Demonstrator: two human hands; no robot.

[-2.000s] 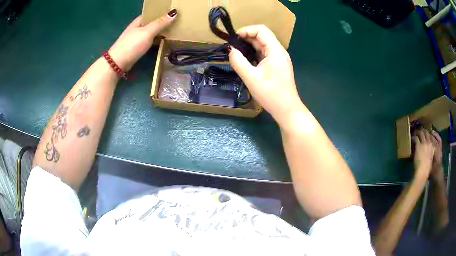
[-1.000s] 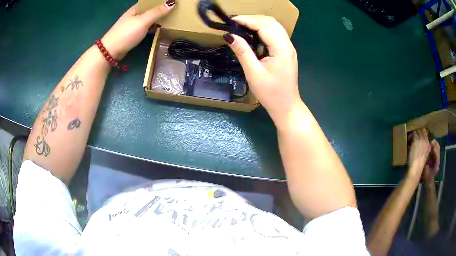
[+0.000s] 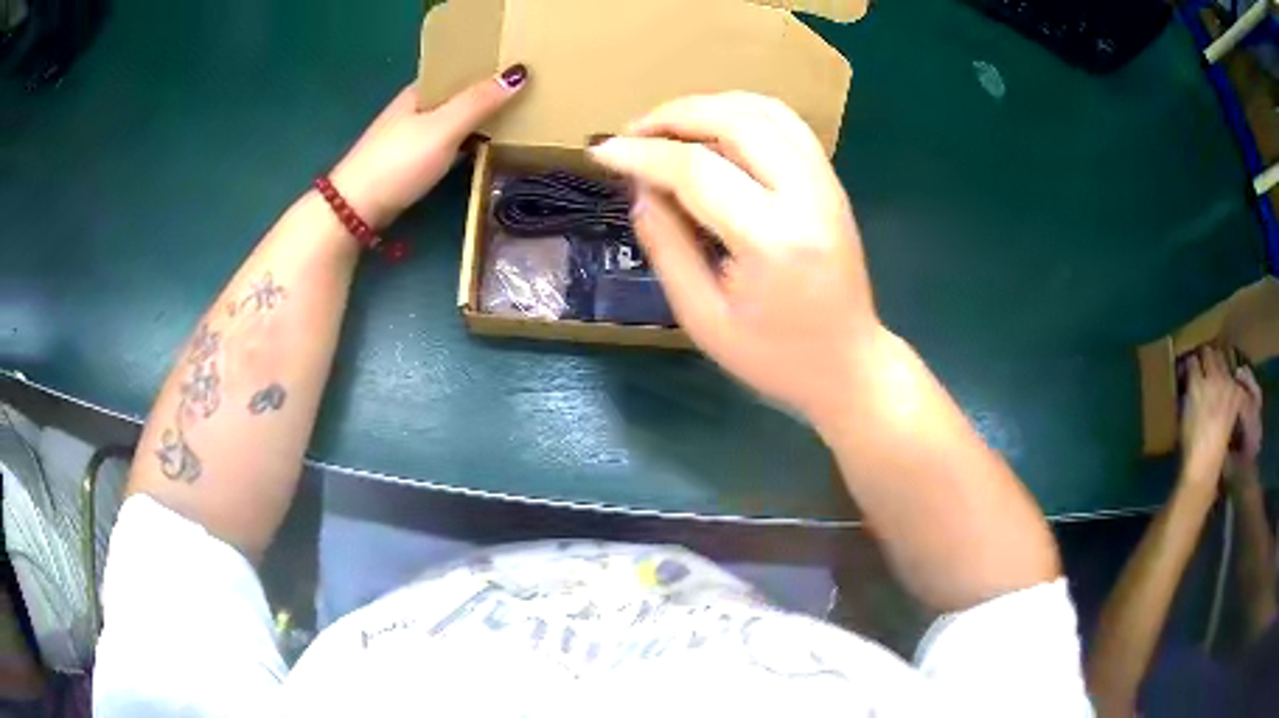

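An open brown carton lies on the dark green table with its lid raised behind it. Inside are a coiled black cable along the back, a shiny clear bag at the front left and a dark adapter block at the front. My left hand holds the lid's left side flap, thumb on its inner face. My right hand is over the box's right part and hides it. Its fingers are bent and blurred; whether it holds anything is hidden.
The curved table edge runs between my body and the box. At the right, another person's hands are in a second open carton. A black object lies at the far right, and dark items at the far left.
The black cable loop seen in my right hand earlier no longer shows there. My right hand has turned over the box. The box, lid and my left hand sit slightly lower and further right in the picture.
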